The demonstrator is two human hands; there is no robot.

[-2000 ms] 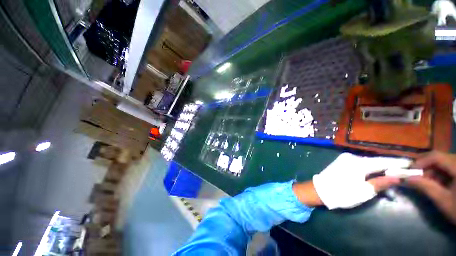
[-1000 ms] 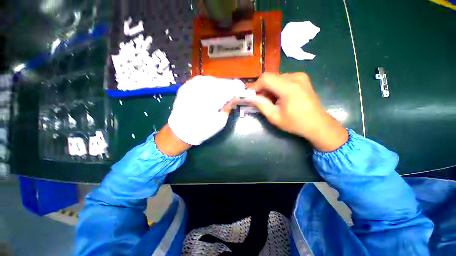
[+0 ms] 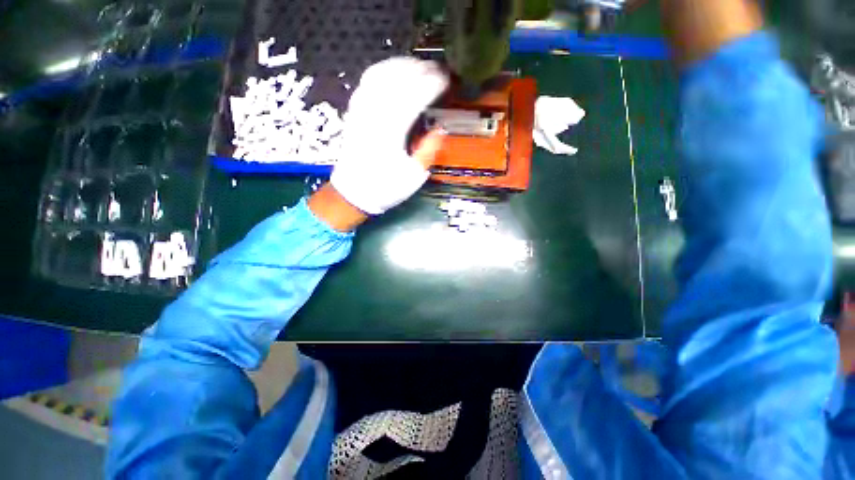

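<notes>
My left hand (image 3: 389, 136), in a white glove, is at the left side of the orange fixture block (image 3: 520, 141). Its bare fingertips are beside the silver-grey insert (image 3: 464, 122); whether they hold a part cannot be told. The olive-green press column (image 3: 478, 37) stands over the block. My right arm is raised at the upper right; my right hand (image 3: 708, 19) is mostly cut off by the top edge. A small white plastic part (image 3: 469, 216) lies on the mat in front of the block.
A dark bin with a blue front edge (image 3: 272, 167) holds heaped white parts. A clear blister tray (image 3: 80, 267) with white parts is at left. A crumpled white piece (image 3: 557, 122) lies right of the block. One part (image 3: 667, 199) lies beyond the pale line. Another person's hand shows at far right.
My hands have separated. My left hand has moved up to the block; my right hand has gone up to the top edge. The white part in front of the block is now uncovered.
</notes>
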